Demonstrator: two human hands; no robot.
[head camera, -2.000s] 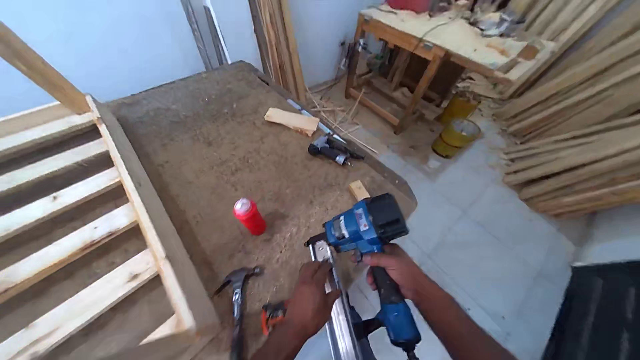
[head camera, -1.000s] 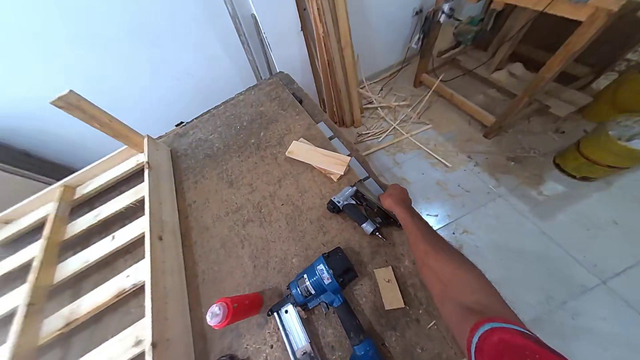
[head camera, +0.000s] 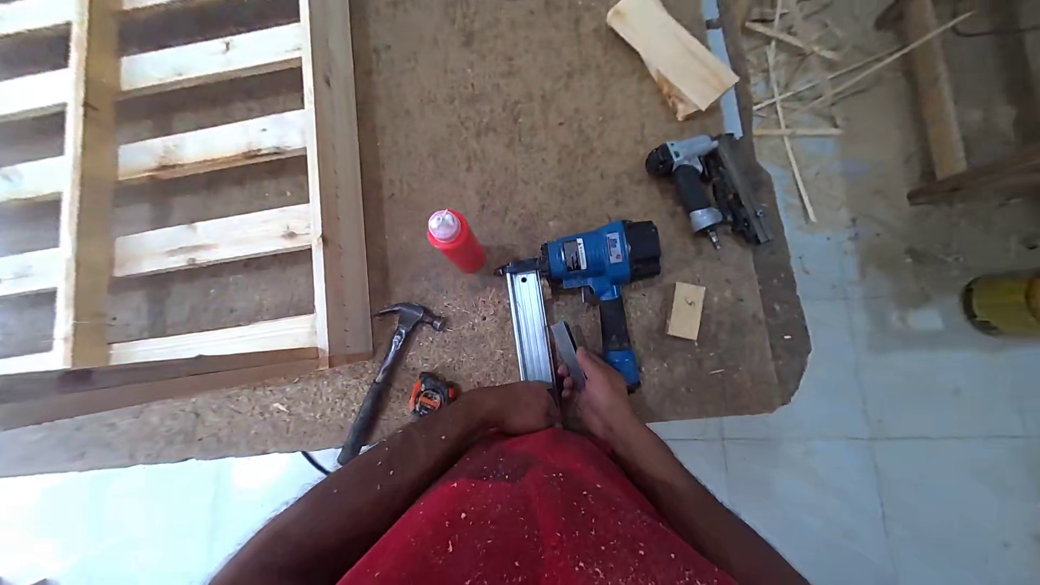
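Observation:
A blue pneumatic nailer (head camera: 593, 256) lies on the wooden worktable (head camera: 487, 106), its silver magazine (head camera: 531, 325) pointing toward my body. My left hand (head camera: 524, 406) is closed at the magazine's near end; its fingers are partly hidden. In my right hand (head camera: 597, 390) is a grey strip of collated fasteners (head camera: 568, 353), held between the magazine and the nailer's handle. A red squeeze bottle (head camera: 457, 242) stands left of the nailer's nose. Further left lie a claw hammer (head camera: 388, 374) and an orange and black tape measure (head camera: 431, 394).
A slatted wooden frame (head camera: 337, 187) covers the table's left side. At the right lie a smaller pneumatic nailer (head camera: 711, 187), a wood offcut (head camera: 673, 53) and a small wood block (head camera: 686, 310). Thin wood strips (head camera: 784, 122) and a yellow bucket (head camera: 1003, 305) are on the floor.
My right hand, a second ago beside the smaller nailer, is now near the blue nailer's magazine with the grey strip. My left hand is back in view. The view has tilted down.

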